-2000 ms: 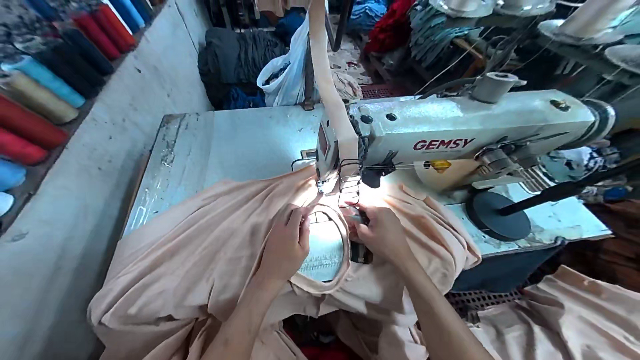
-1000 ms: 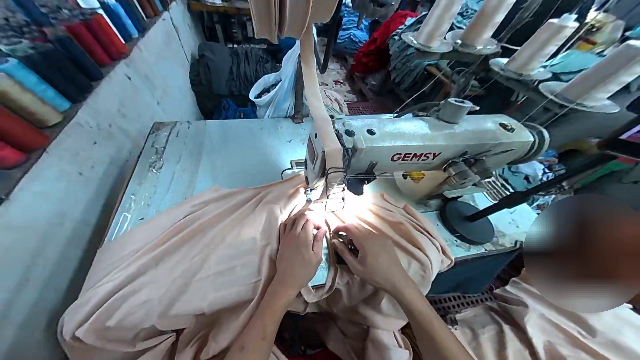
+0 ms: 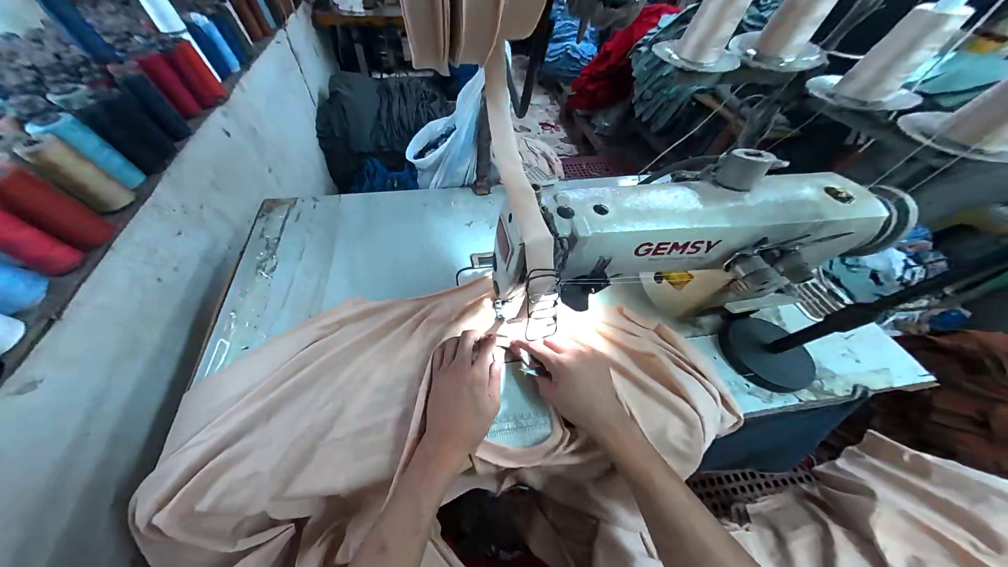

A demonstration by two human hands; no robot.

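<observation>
A white Gemsy industrial sewing machine (image 3: 709,216) stands on a worn table. Peach knit fabric (image 3: 315,402) lies bunched around its needle area, with a round neck-like opening. A peach fabric strip (image 3: 512,157) runs down from above into a wire guide (image 3: 542,303) beside the needle. My left hand (image 3: 465,386) lies on the fabric at the left of the opening, fingertips just below the presser foot. My right hand (image 3: 579,382) is at the opening's right edge, fingers bent around a small dark metal object that bright light and the fingers partly hide.
Thread spools (image 3: 83,181) line a ledge on the wall at left. Thread cones (image 3: 906,59) stand on a rack at upper right. A black lamp base (image 3: 768,354) sits on the table's right part. More peach fabric (image 3: 882,512) lies at lower right; a white plastic bag (image 3: 453,142) hangs behind.
The neck opening showed wide between my hands two seconds ago, then was mostly covered a second ago; its lower part shows now. A person's head seen at right a second ago is out of view.
</observation>
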